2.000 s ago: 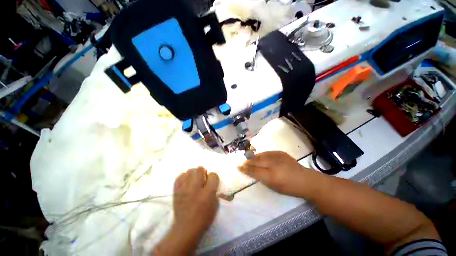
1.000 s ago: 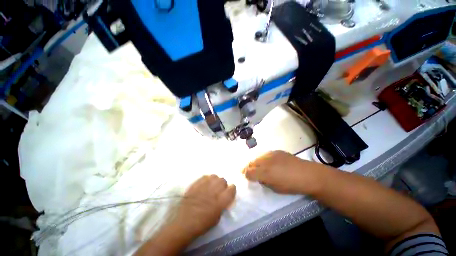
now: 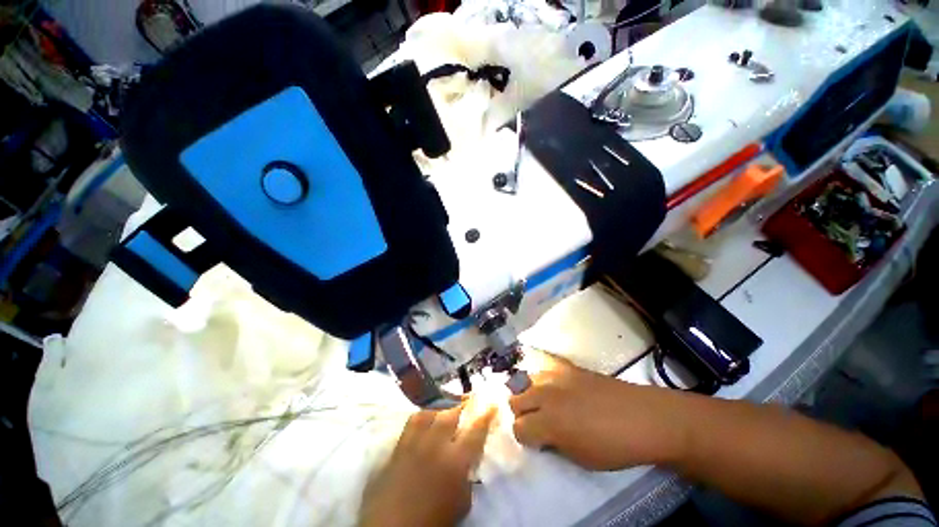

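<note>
A large heap of cream-white fabric (image 3: 206,350) covers the left of the table and runs under the sewing machine head (image 3: 515,221). My left hand (image 3: 430,453) lies on the fabric just in front of the needle area, fingers pointing at it. My right hand (image 3: 561,412) is close beside the presser foot area (image 3: 494,362), its fingertips bent down on the fabric at the right. Whether the fingers pinch the fabric cannot be told in the glare. The needle tip is hidden. Thin grey strands (image 3: 196,437) lie across the fabric at lower left.
A black phone holder with a blue centre (image 3: 283,221) stands above the machine head. A black band (image 3: 597,175) wraps the arm. An orange piece (image 3: 736,200), a dark flat box with cable (image 3: 700,327) and a red tray of metal parts (image 3: 834,229) are at the right.
Both hands have moved up to the needle area from nearer the table edge, and closer together. The camera view has shifted, so the machine head and holder appear lower.
</note>
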